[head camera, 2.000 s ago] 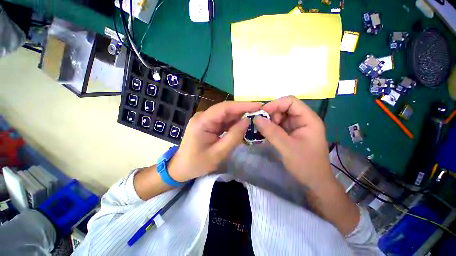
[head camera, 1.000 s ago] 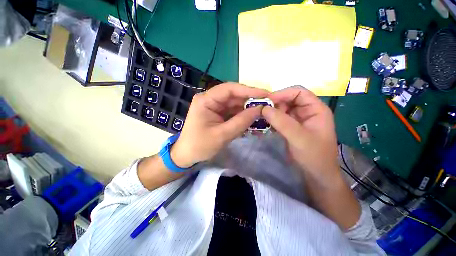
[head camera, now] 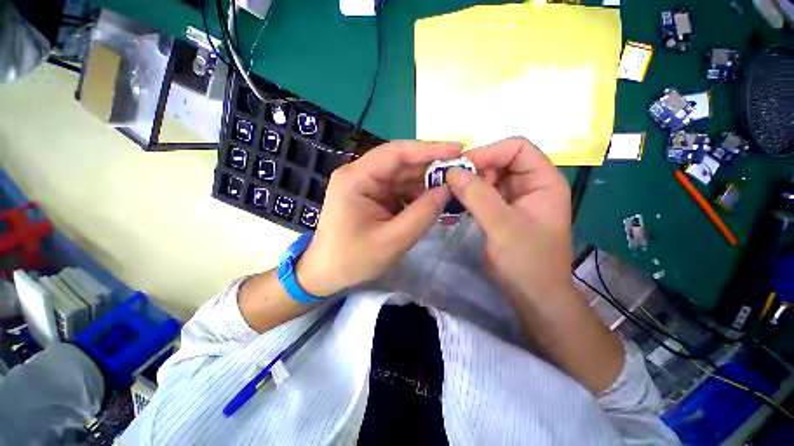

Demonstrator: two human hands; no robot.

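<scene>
A small watch housing with a pale rim and dark inner parts is held between both hands, at the bench edge above the lap. My left hand grips it from the left with thumb and fingers. My right hand grips it from the right, its thumb lying over the open face. The fingers and thumbs hide much of the housing. A small reddish part shows just below it between the hands.
The yellow sheet lies beyond the hands. A black compartment tray with watch units is at left. Circuit boards, white batteries, an orange stick and a black mesh item lie at right. Black cables hang at lower right.
The view has shifted since two seconds ago. Since one second ago, the housing looks more tilted and my right thumb has moved on its face. Both hands keep hold of it.
</scene>
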